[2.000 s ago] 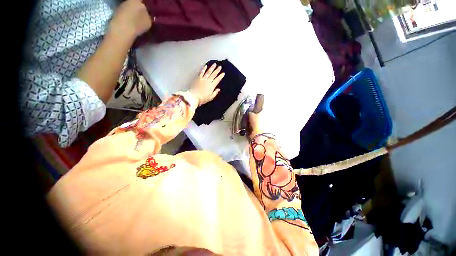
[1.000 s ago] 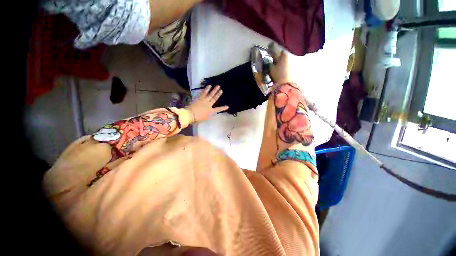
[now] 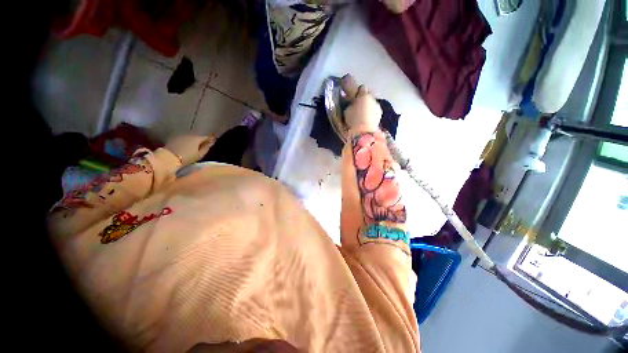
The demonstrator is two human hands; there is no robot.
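The black garment piece (image 3: 390, 118) lies flat on the white cloth-covered pressing table (image 3: 303, 148). The steam iron (image 3: 333, 103) rests on its left part, with its metal side showing. My right hand (image 3: 363, 114) is closed around the iron's dark handle and hides part of the piece. My left hand (image 3: 193, 147) is off the table at the left, low beside my body. Dark cloth (image 3: 231, 146) shows just past its fingertips; whether the hand holds it cannot be told.
Maroon cloth (image 3: 444, 62) lies at the table's far side, with part of another person's hand (image 3: 397, 4) at the top edge. The pale iron hose (image 3: 441, 203) runs from my right wrist toward the window. A blue basket (image 3: 435, 279) stands right of my right arm.
My left hand has left the black piece and moved left, off the table. My right hand has moved the iron from the piece's right end to its left part.
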